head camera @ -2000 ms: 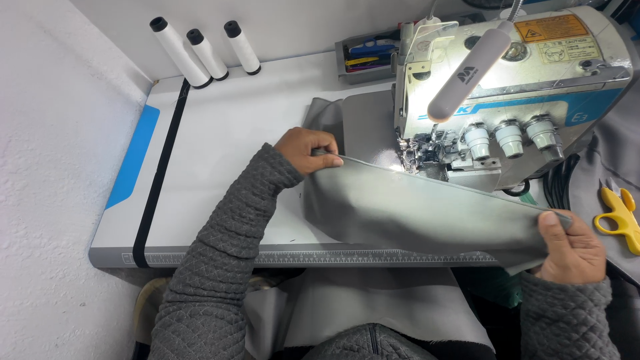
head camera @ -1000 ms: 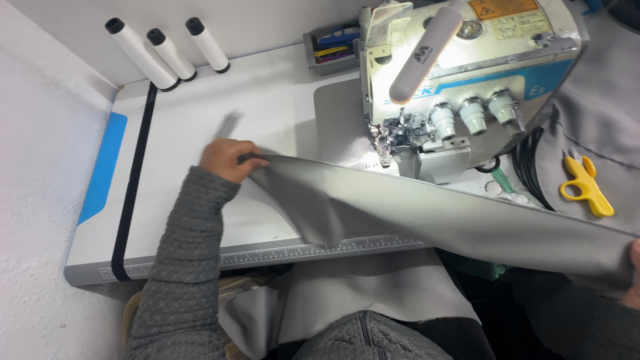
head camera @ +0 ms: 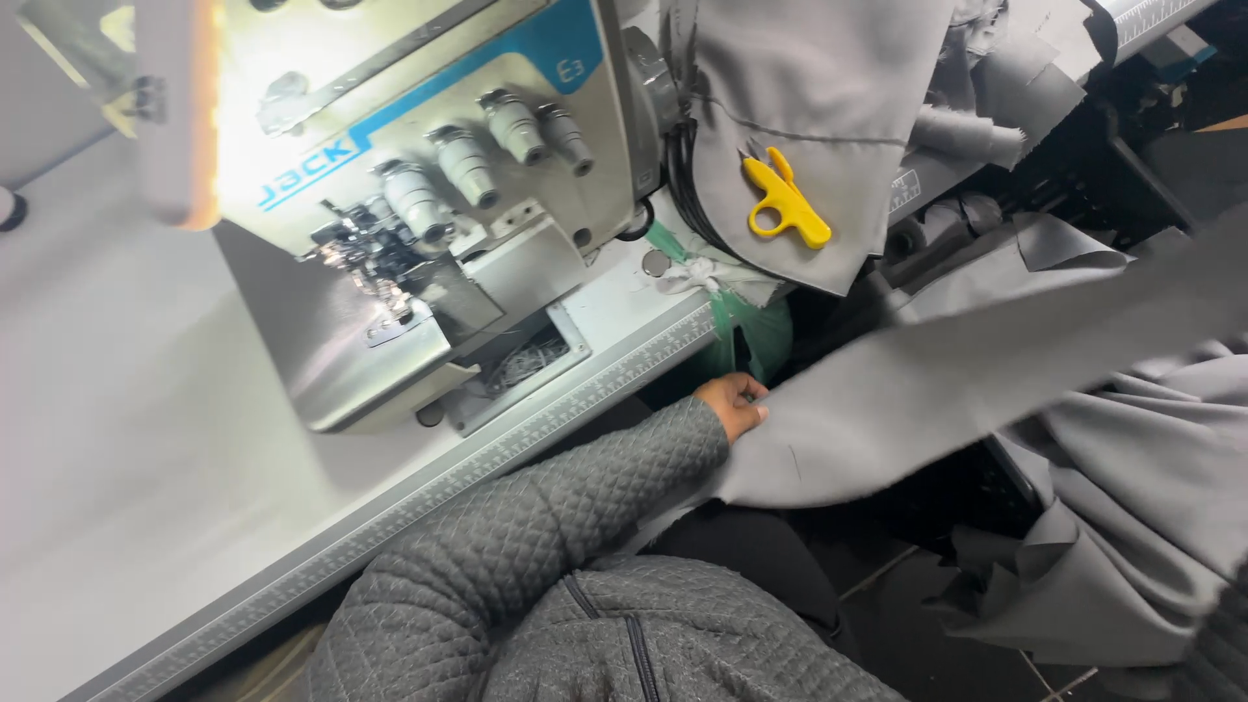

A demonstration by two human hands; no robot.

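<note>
My left hand (head camera: 736, 405) grips one end of a long grey fabric piece (head camera: 936, 400) just off the front edge of the sewing table. From there the piece stretches up and away to the right border of the view. My right hand is out of view; only a bit of dark sleeve shows at the lower right corner. Up and left of my left hand stands a Jack overlock sewing machine (head camera: 507, 127), its lamp lit. No fabric shows under its presser foot (head camera: 395, 322). Yellow thread snips (head camera: 785, 200) lie on grey cloth to the right of the machine.
A ruler strip (head camera: 585, 390) runs along the table's front edge. Beyond the snips lie grey fabric scraps (head camera: 1033, 88). More grey fabric (head camera: 1121, 526) hangs in folds at the lower right. Black cables (head camera: 687, 195) and a green strip (head camera: 751, 331) are beside the machine.
The view has swung far to the right. My left hand has moved from over the table at the left of the machine to beyond its front edge, still holding fabric. My right hand has left the view.
</note>
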